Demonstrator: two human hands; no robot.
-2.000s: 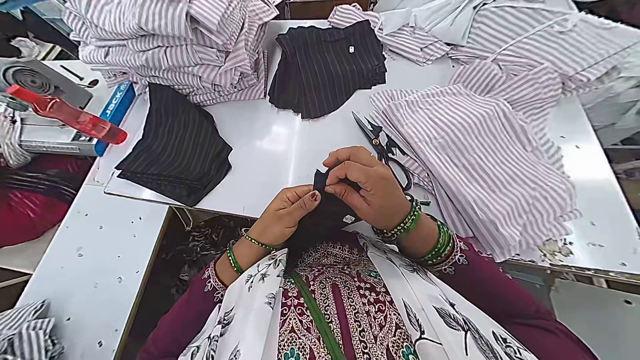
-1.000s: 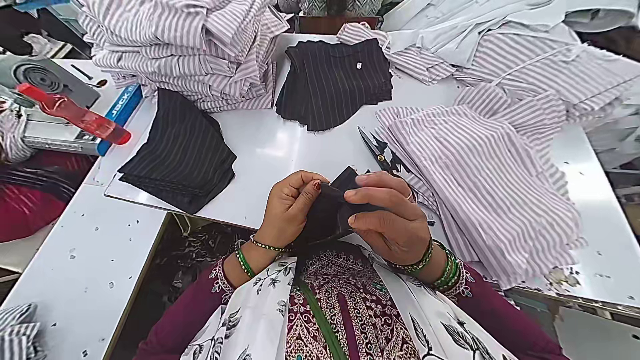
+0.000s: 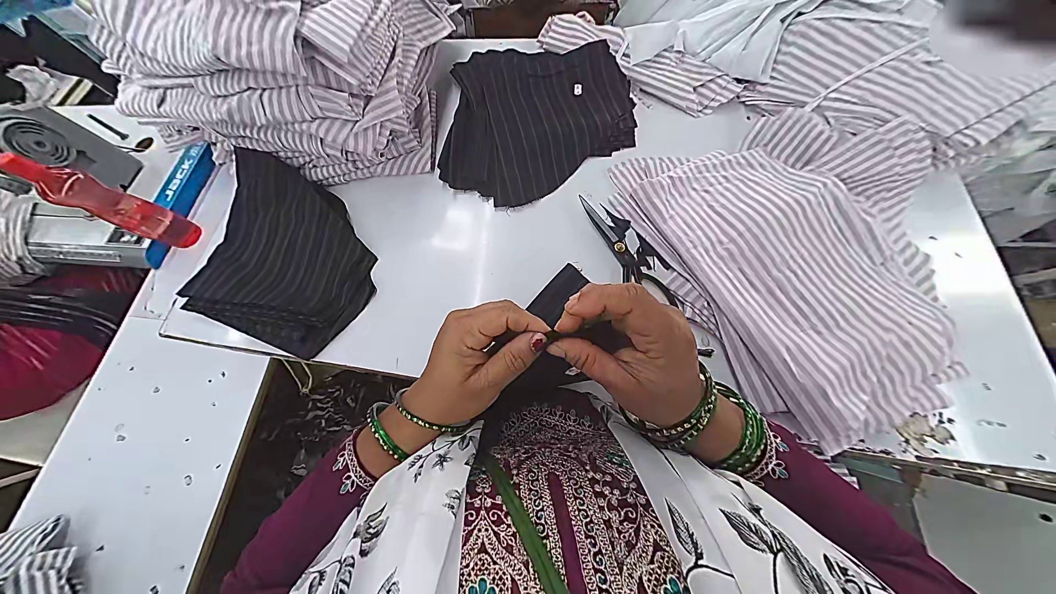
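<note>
Between my left hand (image 3: 483,359) and my right hand (image 3: 631,351) is a dark fabric piece (image 3: 561,290); the thumb and forefinger of each hand pinch it, with the fingertips nearly touching. Part of the cloth hangs below my fingers at the table's near edge. Just beyond my right hand lie black-handled scissors (image 3: 620,246), blades pointing away, partly covered by that hand. A stack of dark pinstriped pieces (image 3: 285,252) rests to the left, and another dark pinstriped stack (image 3: 540,115) is farther back, with a small white tag on top.
A tall pile of striped cloth (image 3: 272,74) stands at the back left. More striped pieces (image 3: 792,272) spread over the right side of the white table (image 3: 412,223). At the far left are a sewing machine (image 3: 82,227) and a red plastic object (image 3: 107,206).
The dark piece has been turned and shifted in my fingers; one end now points up and away. My fingertips have come together on it. The stacks and scissors have stayed in place.
</note>
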